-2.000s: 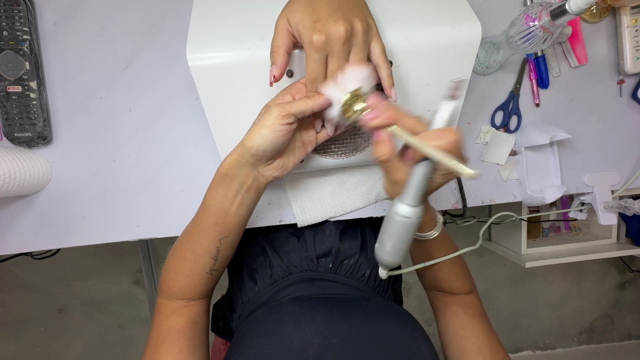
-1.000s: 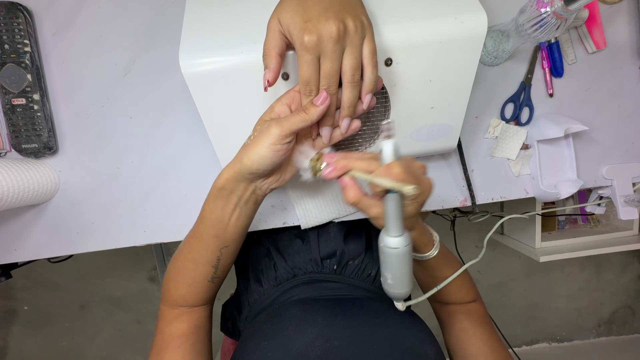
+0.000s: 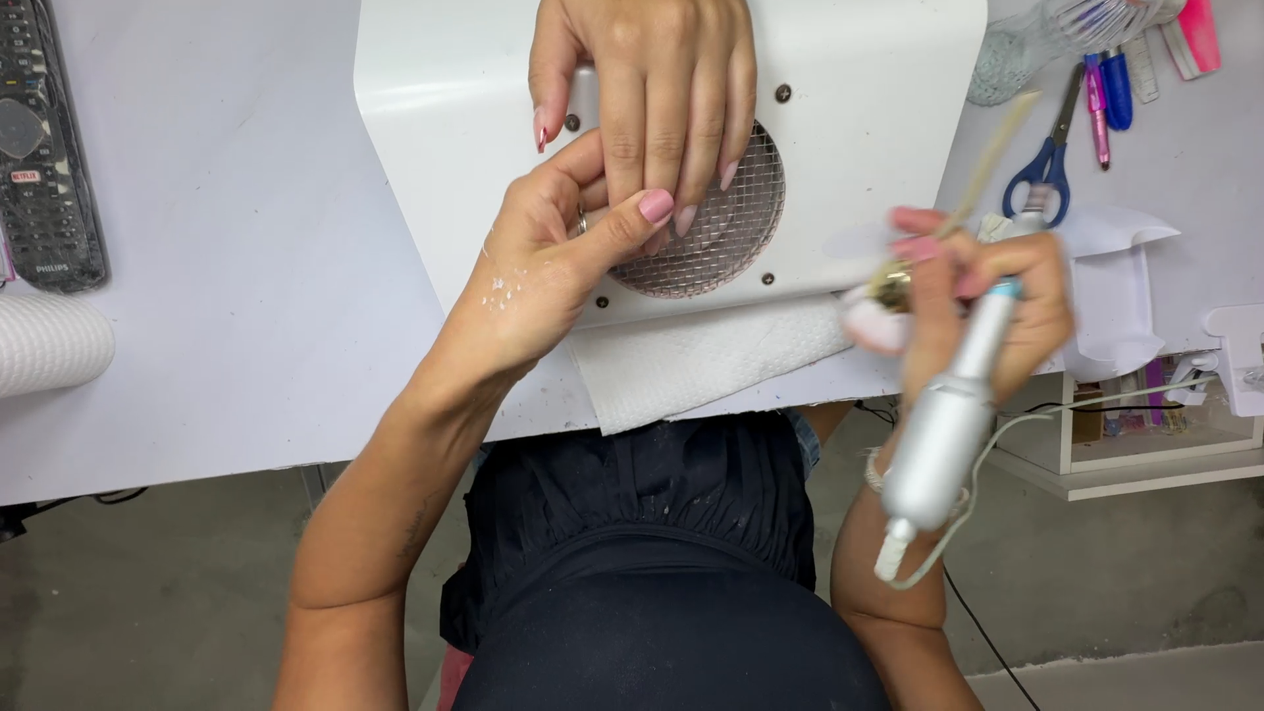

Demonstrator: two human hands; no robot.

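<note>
Another person's hand (image 3: 667,89) lies palm down over a white nail dust collector (image 3: 869,168) with a round mesh grille (image 3: 746,237). My left hand (image 3: 558,237) holds that hand's fingertips from below, thumb on top; white dust specks my wrist. Off to the right, clear of the collector's grille, my right hand (image 3: 987,296) is blurred. It grips a silver electric nail drill (image 3: 943,444), whose cable trails from the rear end, together with a soft dust brush (image 3: 879,311) with a gold-coloured ferrule and a thin pale stick (image 3: 992,163).
A paper towel (image 3: 701,370) lies at the table's front edge. Blue-handled scissors (image 3: 1042,183), pens (image 3: 1116,89) and a white plastic tray (image 3: 1111,286) are at right. A remote control (image 3: 44,148) and a paper roll (image 3: 49,344) sit at left. An open drawer (image 3: 1165,434) hangs below right.
My right hand has moved right, away from the other person's fingers, carrying the drill and brush. My left hand stays at those fingers; the brush was beside it earlier.
</note>
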